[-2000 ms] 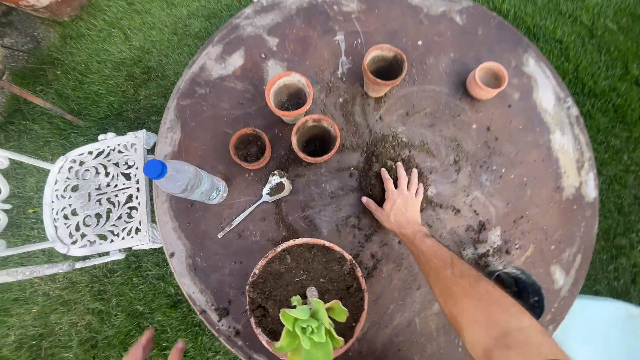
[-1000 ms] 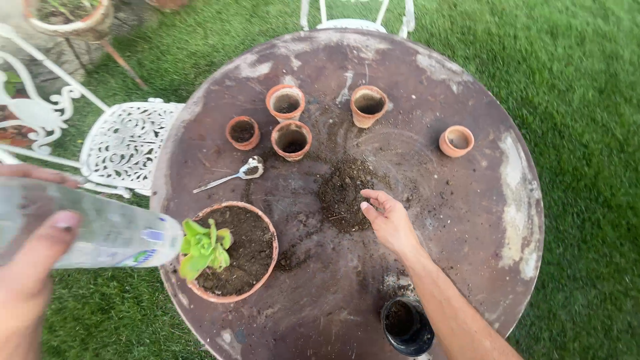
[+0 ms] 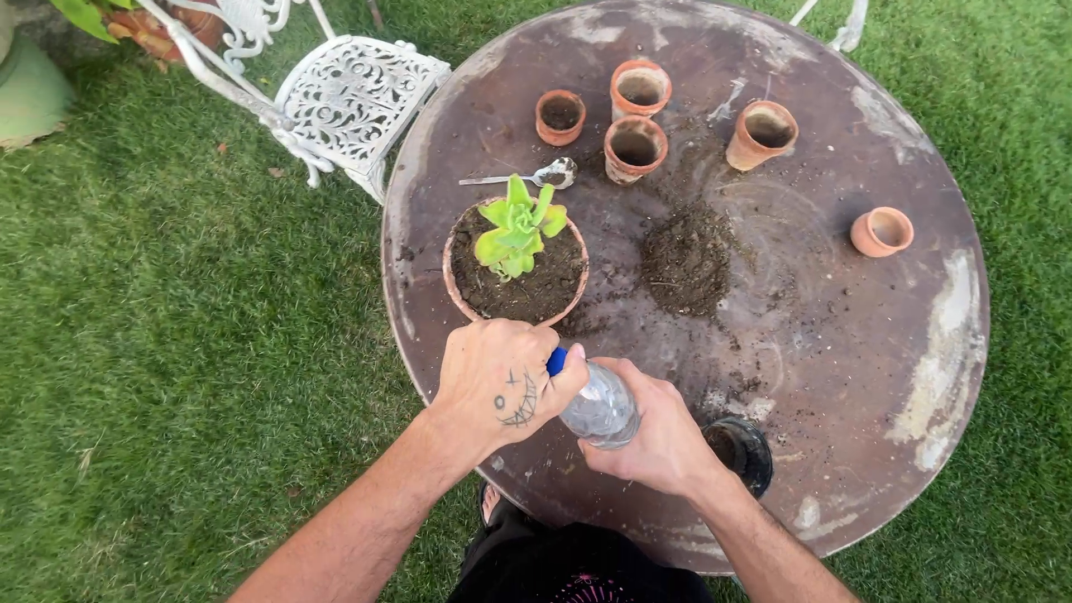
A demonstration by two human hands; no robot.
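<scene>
My left hand [image 3: 502,381] grips the blue cap [image 3: 557,361] of a clear plastic bottle [image 3: 601,410], its fingers closed round the cap. Round the bottle's body my right hand [image 3: 657,427] is wrapped. Just beyond my left hand stands a wide terracotta pot [image 3: 578,295] of soil with a green succulent [image 3: 517,230]. A soiled spoon [image 3: 556,173] lies behind that pot. To the right of it is a heap of dark soil [image 3: 687,260] on the table. A black plastic pot [image 3: 739,456] is near my right wrist.
Several small terracotta pots stand toward the far side of the round table [image 3: 863,360], one [image 3: 882,232] of them at the right. A white openwork metal chair [image 3: 360,100] is at the left on the grass [image 3: 209,335]. Part of another white chair shows beyond the table.
My right hand has left the soil heap and now holds the bottle. My left hand, which held the bottle at the left a second ago, has moved to its cap. The view has shifted.
</scene>
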